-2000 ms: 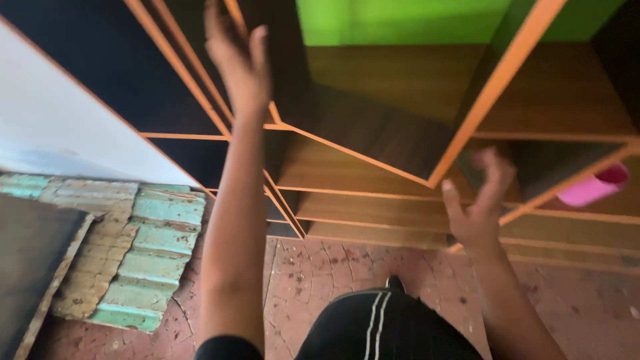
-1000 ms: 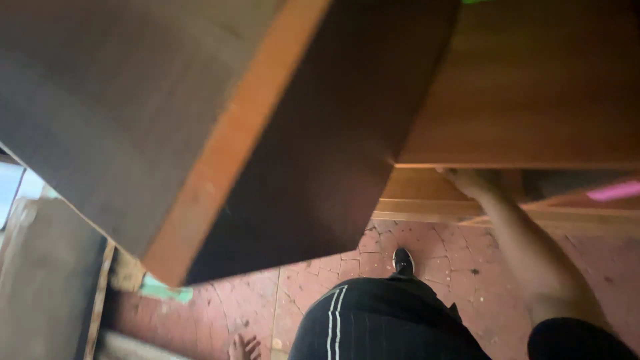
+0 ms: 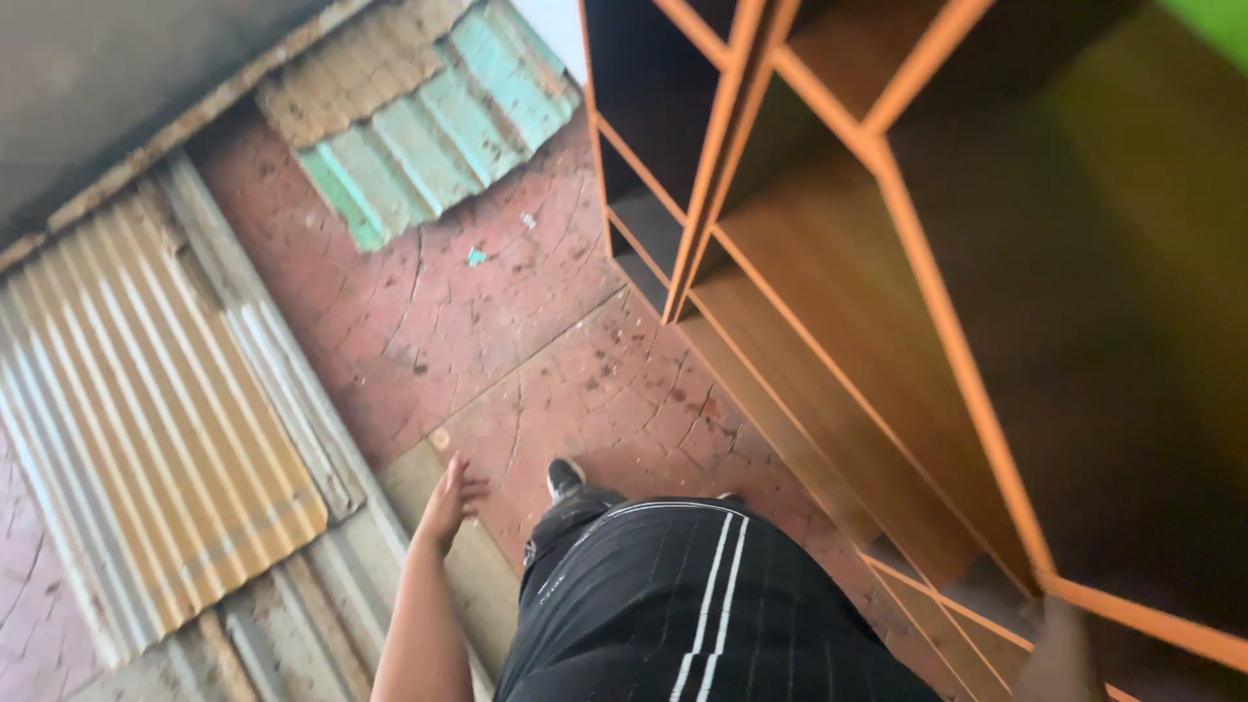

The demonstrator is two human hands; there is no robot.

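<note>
My left hand [image 3: 449, 502] hangs over the floor at the lower middle, fingers apart and holding nothing. At the lower right edge, my right hand [image 3: 1061, 639] is blurred and partly cut off, beside the orange edge of a wooden shelf unit [image 3: 829, 292]; whether it grips that edge cannot be told. The shelf unit has dark and brown boards with orange edging and fills the right side. A green panel [image 3: 1214, 24] shows at its top right corner.
Turquoise and brown corrugated sheets [image 3: 429, 127] lie on the cracked red floor [image 3: 546, 361]. More corrugated metal sheets [image 3: 166, 419] lie at the left, below a grey panel [image 3: 127, 88] with a worn edge. My shoe [image 3: 564, 478] stands near the unit.
The view has swung strongly toward the left side. The large dark panel with an orange edge, close in front one second ago, no longer covers the middle. My left hand, raised at the unit two seconds ago, is lowered.
</note>
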